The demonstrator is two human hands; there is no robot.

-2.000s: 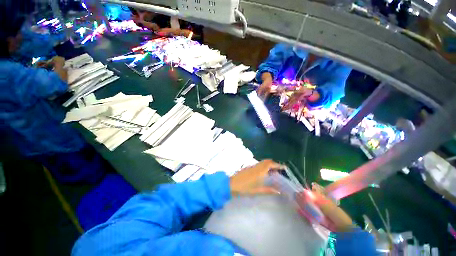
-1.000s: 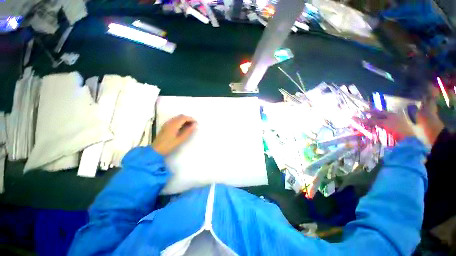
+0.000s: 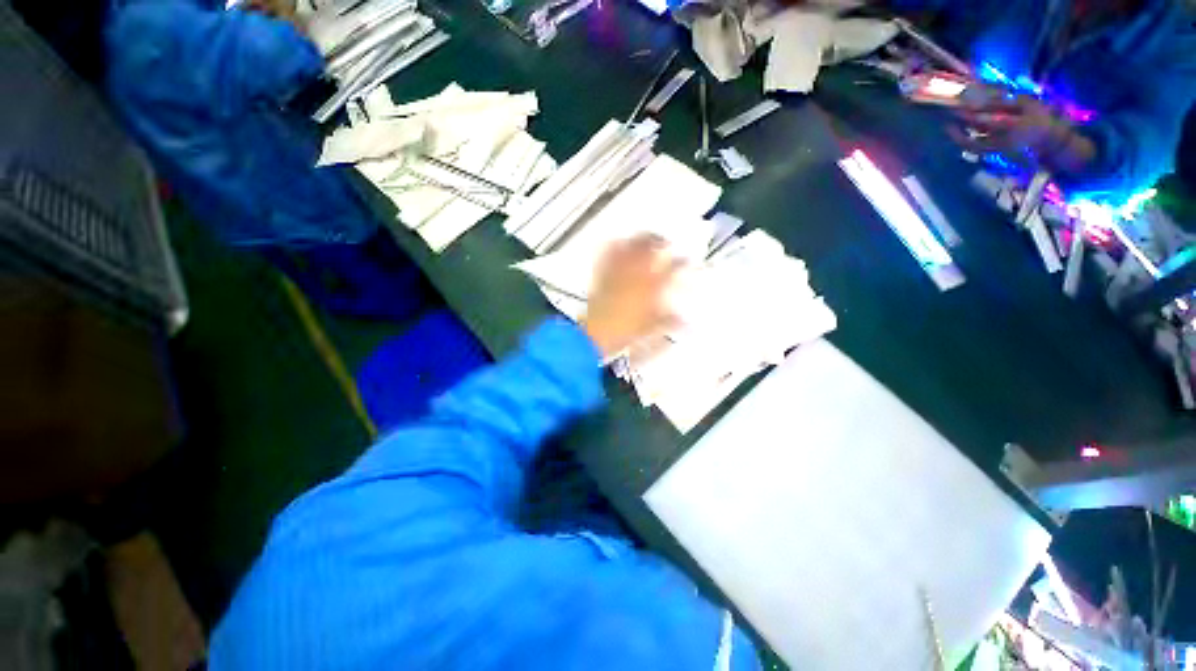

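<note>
My left hand [image 3: 635, 296] is over the pile of white sleeves [image 3: 748, 308] left of the mat. It is blurred, and I cannot tell whether its fingers hold a sleeve. The white work mat [image 3: 853, 511] lies at the lower centre with nothing large on it; a thin line shows near its lower edge. My right hand is out of the picture. A heap of loose LED assemblies [image 3: 1069, 629] is cut off at the bottom right corner.
More white sleeves [image 3: 453, 157] lie further left. Light strips [image 3: 898, 216] lie beyond the mat. A metal shelf upright [image 3: 1102, 482] stands at the mat's right corner. Another person's hands [image 3: 1016, 125] work at the top right; a blue sleeve [image 3: 217, 105] is at the top left. A blue stool [image 3: 426, 374] is below.
The view has turned left. My left hand has moved from the mat onto the white sleeves. My right hand, at the LED heap a second ago, has left the picture.
</note>
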